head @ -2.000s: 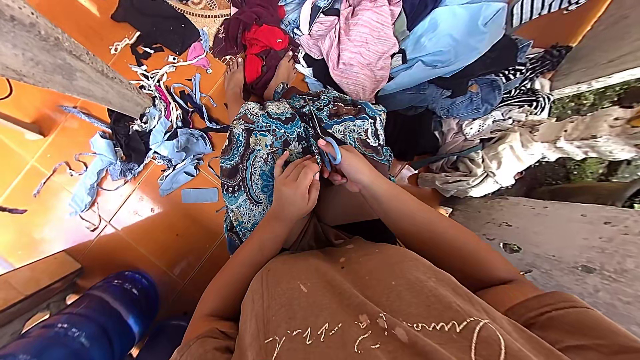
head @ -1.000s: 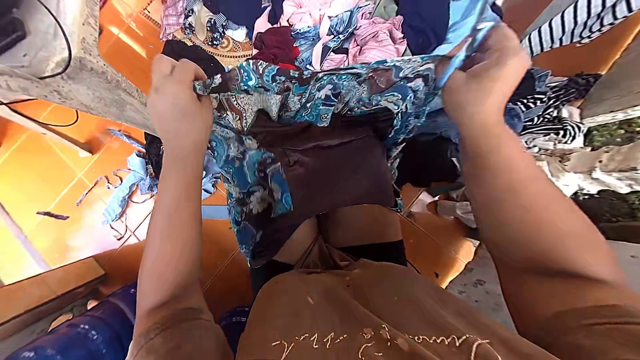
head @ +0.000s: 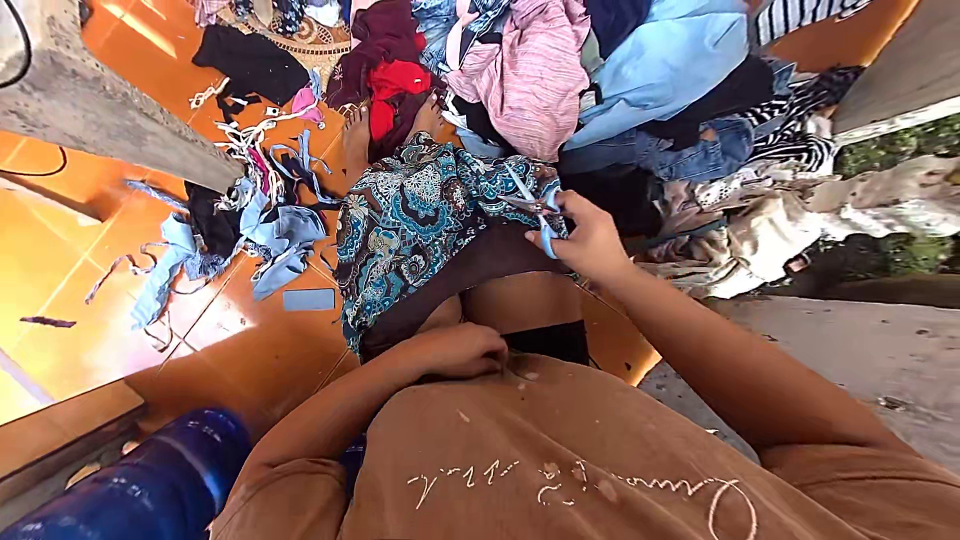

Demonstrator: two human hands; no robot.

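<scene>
My right hand (head: 589, 236) holds scissors (head: 548, 223) with light blue handles, the blades parted and pointing up and left over the patterned cloth. That cloth (head: 420, 217), blue, white and brown with a dark brown lining, lies across my lap and legs. Near the hem of my brown shirt (head: 555, 442) rests my left hand (head: 469, 350), its fingers curled against the shirt; whether it pinches the fabric is hard to tell.
Cut fabric strips (head: 259, 217) and a small blue rectangle (head: 308, 299) lie on the orange tiles at left. Ahead is a heap of clothes with a pink striped garment (head: 529, 75). A concrete post (head: 112, 105) stands left, a blue plastic-looking container (head: 142, 480) lower left.
The patterned cloth, held up and spread between both hands a second ago, now lies on my lap. My left hand has let go of it and come back to my shirt.
</scene>
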